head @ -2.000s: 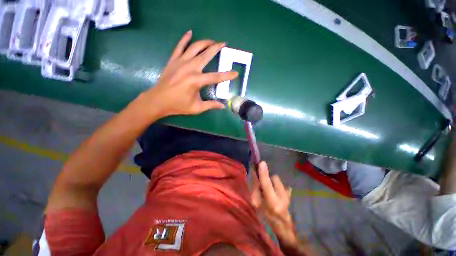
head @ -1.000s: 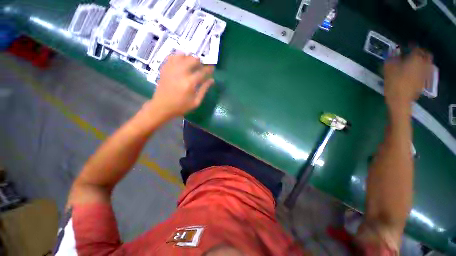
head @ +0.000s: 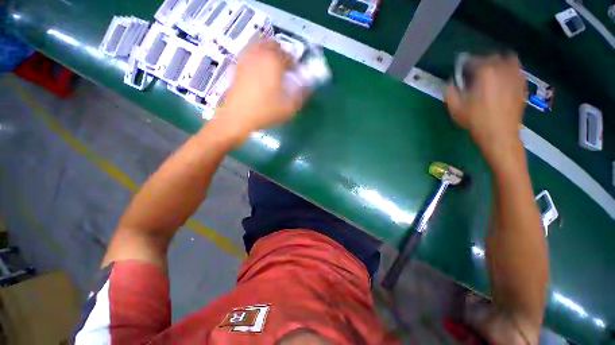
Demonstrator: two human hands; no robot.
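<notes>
My left hand [head: 263,87], blurred, is at the right end of the stacked white front frames [head: 179,59] and holds a white front frame [head: 311,69] by its edge. My right hand [head: 491,98], blurred, is over the metal rail and conveyor edge. It holds a white housing half [head: 462,71], mostly hidden behind the fingers. The two-faced mallet [head: 431,205] lies on the green bench [head: 350,145] between my hands, its yellow-green head away from me and its black grip over the near edge.
White housing halves with blue parts [head: 354,11] lie on the dark green conveyor [head: 499,27] beyond the metal rail [head: 357,52]. A grey upright bar [head: 421,37] crosses the rail. A white frame [head: 547,210] lies right of my right forearm. A red stool [head: 44,74] stands far left.
My left hand has lifted a white frame off the stacks and moved slightly right. My right hand has drawn back left from the conveyor with a housing half. Units on the conveyor have shifted.
</notes>
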